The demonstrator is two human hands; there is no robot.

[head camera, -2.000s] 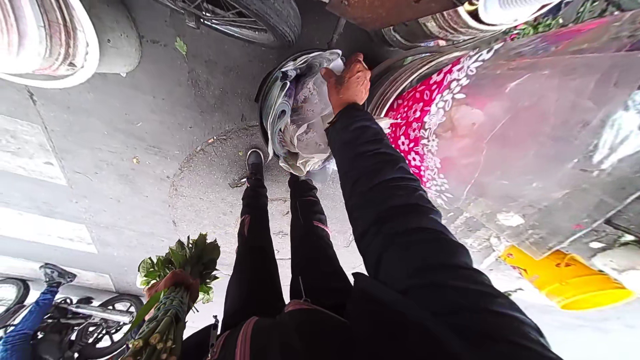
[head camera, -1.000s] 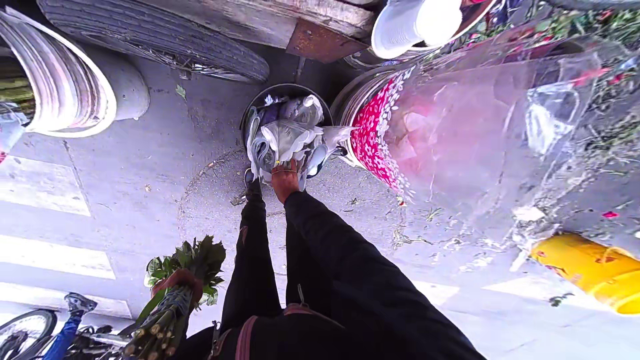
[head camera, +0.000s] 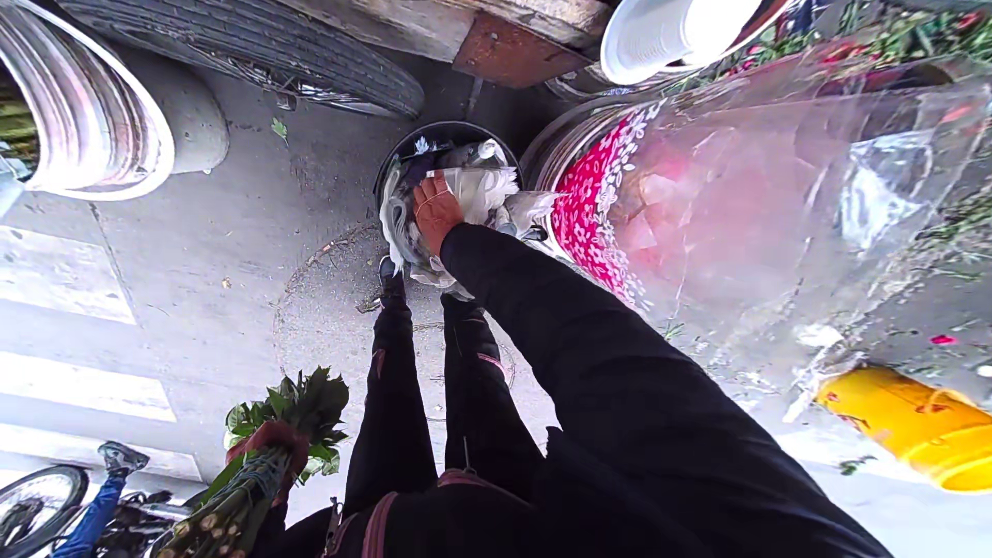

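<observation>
My left hand (head camera: 271,443) is shut around a bundle of cut green stems (head camera: 225,504) at the lower left, with string wound round them and green leaves (head camera: 310,403) above the hand. My right hand (head camera: 436,208) lies on crumpled clear and white plastic wrapping (head camera: 473,190) that fills a round dark bin (head camera: 446,128) near the upper middle. Its fingertips rest on or press into the plastic; whether they grip a piece I cannot tell. A bit of the plastic reaches over the bin's right side.
A tyre (head camera: 310,54) and a wooden beam (head camera: 434,31) lie beyond the bin. To the right stand flowers in clear wrap with pink floral paper (head camera: 597,201), and a yellow bucket (head camera: 907,426). A white bucket (head camera: 93,101) is at left. A person's blue-trousered leg (head camera: 97,508) is beside a bicycle (head camera: 39,496).
My right hand was at the bin's far right edge two seconds ago, then at its near side; now it lies on the plastic toward the middle. My left hand keeps the stems. The view has shifted.
</observation>
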